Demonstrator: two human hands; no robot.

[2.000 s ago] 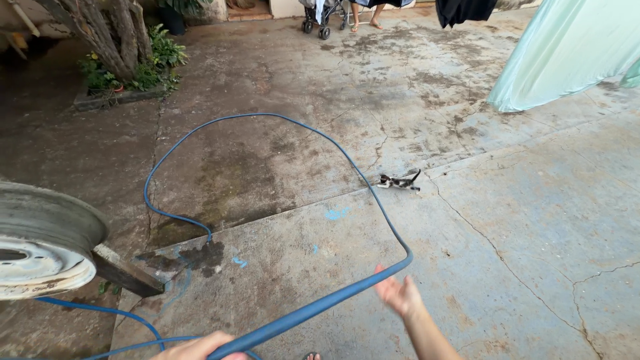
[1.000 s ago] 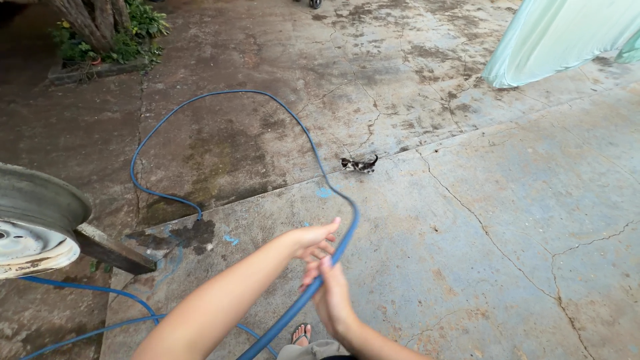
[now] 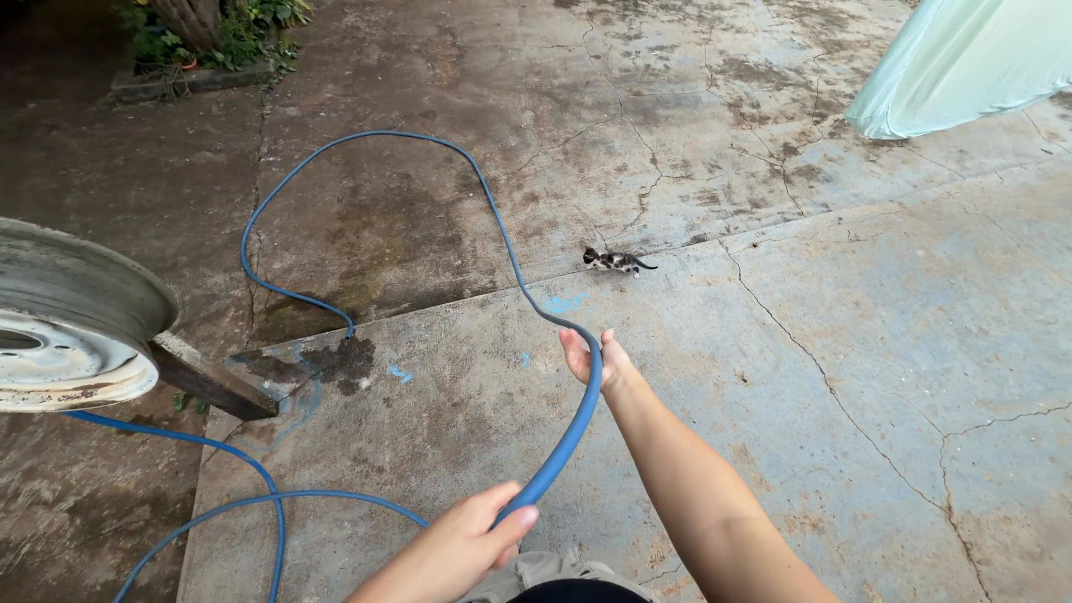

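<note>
A blue garden hose (image 3: pixel 557 459) runs up from my body and loops over the concrete ahead. Near the bottom centre, my left hand (image 3: pixel 486 523) is closed around it. Farther along the hose, my right hand (image 3: pixel 596 356) cups it from the right, with the thumb and fingers on either side. Past my right hand the hose bends left and curves around to its end, which rests beside a wet patch. More of the hose lies crossed on the ground at the lower left.
A metal wheel rim (image 3: pixel 79 331) stands at the left on a post (image 3: pixel 213 377). A black-and-white kitten (image 3: pixel 618 260) is on the concrete beyond my right hand. Pale green cloth (image 3: pixel 963 75) hangs at the upper right. A planter curb (image 3: pixel 201 81) surrounds a tree trunk at the upper left.
My hands were close together on the hose a second ago and are now apart, the left nearer my body. The kitten has moved left along the concrete since the first frame.
</note>
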